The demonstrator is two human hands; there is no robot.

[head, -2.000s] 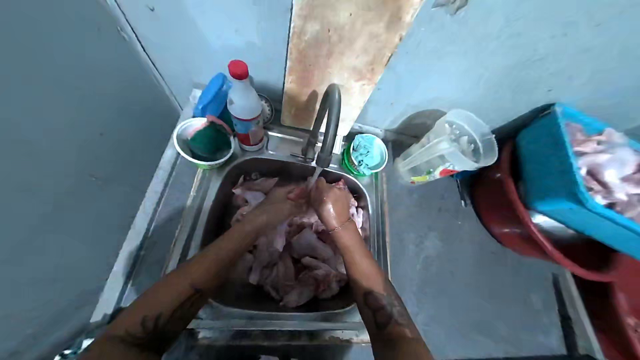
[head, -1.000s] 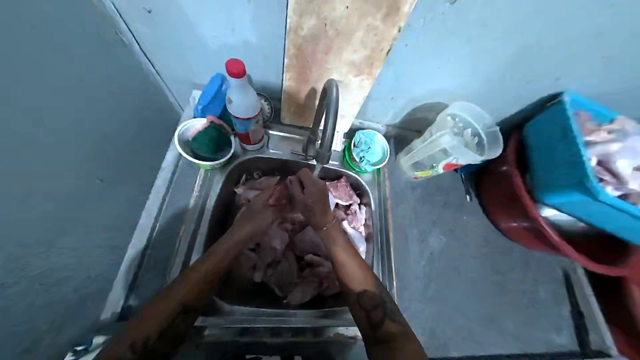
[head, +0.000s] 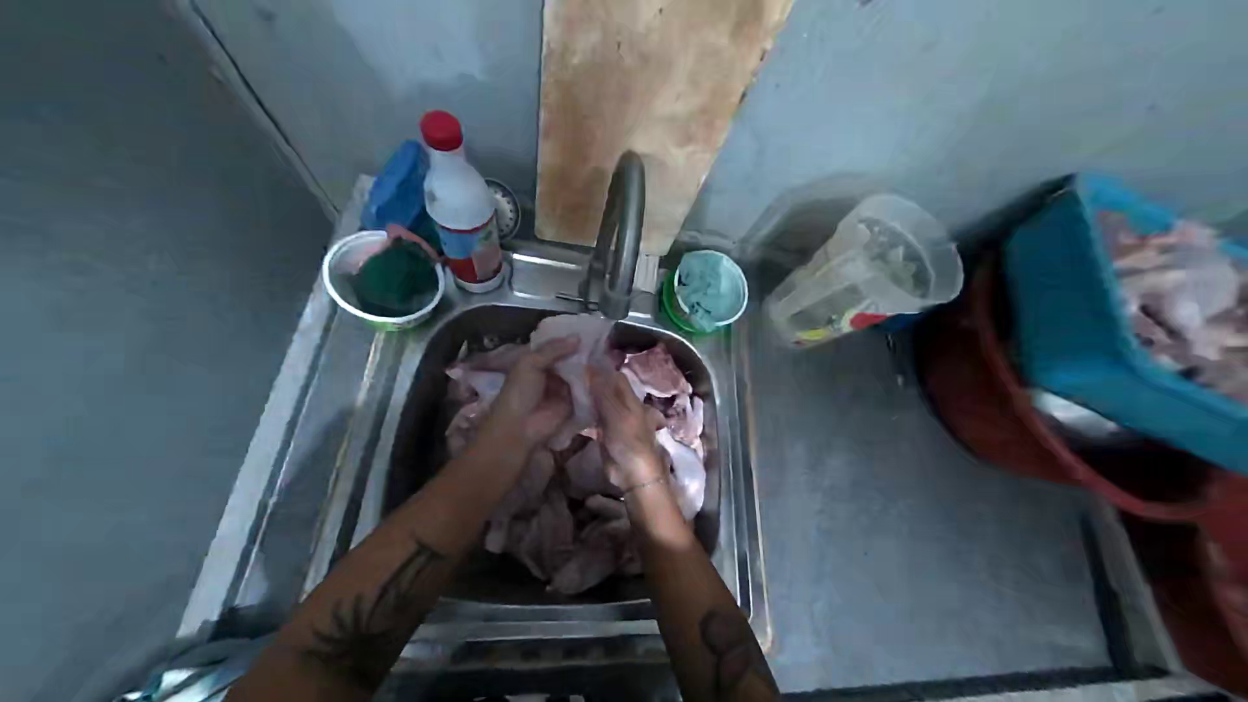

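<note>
Many pieces of raw chicken (head: pixel 561 531) lie heaped in a steel sink (head: pixel 546 612). Over the heap, just below the curved faucet (head: pixel 624 229), both hands hold one pale raw chicken piece (head: pixel 577 356). My left hand (head: pixel 534 395) grips it from the left side, and my right hand (head: pixel 619 414) has it from the right. My fingers and the piece partly hide each other, and the faucet's mouth is close above the piece's far end.
Behind the sink stand a bowl with a green scouring pad (head: pixel 395 278), a red-capped bottle (head: pixel 463 210) and a small tub (head: pixel 710 290). At right are a clear plastic pitcher (head: pixel 868 268), a blue crate of raw chicken (head: pixel 1063 292) and a red basin (head: pixel 965 390).
A large pale chicken piece now shows between my hands under the faucet. One second ago my hands were closer together and covered what they held.
</note>
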